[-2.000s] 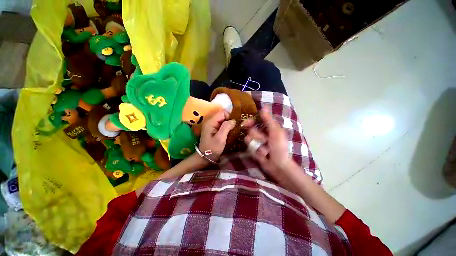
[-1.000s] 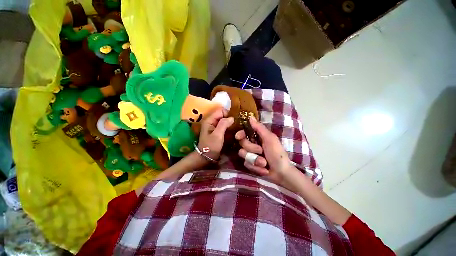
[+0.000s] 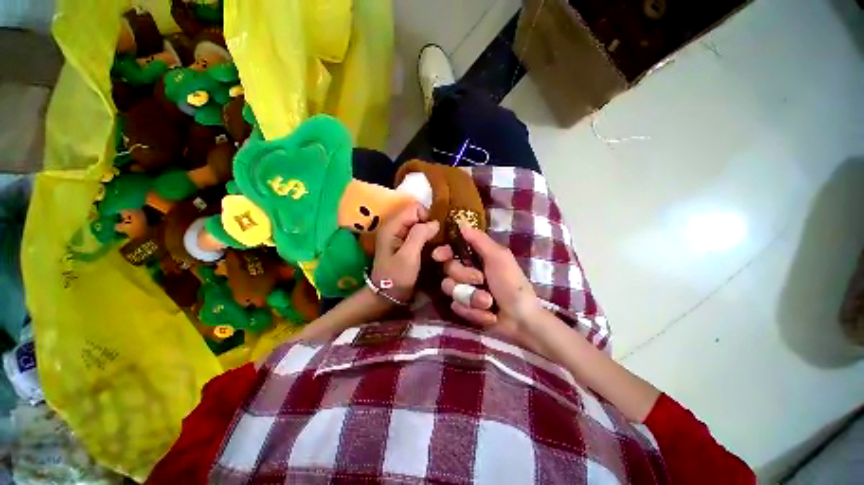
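Observation:
The plush money-tree toy (image 3: 294,185) lies across my lap, its green top to the left and its orange trunk with a face (image 3: 365,206) towards the middle. A white patch (image 3: 417,188) shows between trunk and brown pot (image 3: 451,189). My left hand (image 3: 402,254) pinches the toy where trunk and pot meet. My right hand (image 3: 483,279), with a white band on one finger, is closed around a dark, narrow tool, perhaps snips, against the pot's gold lettering. No needle can be made out. A pale thread loop (image 3: 461,152) lies on the dark trouser leg.
A yellow plastic sack (image 3: 123,369) full of similar toys stands open at the left. An open cardboard box (image 3: 578,80) stands on the tiled floor at the upper right, with a loose thread beside it. A checked apron (image 3: 426,407) covers my lap.
My right hand was blurred and open-fingered over the pot two seconds ago; its fingers are now closed against the pot with the dark tool. My left hand keeps its pinch.

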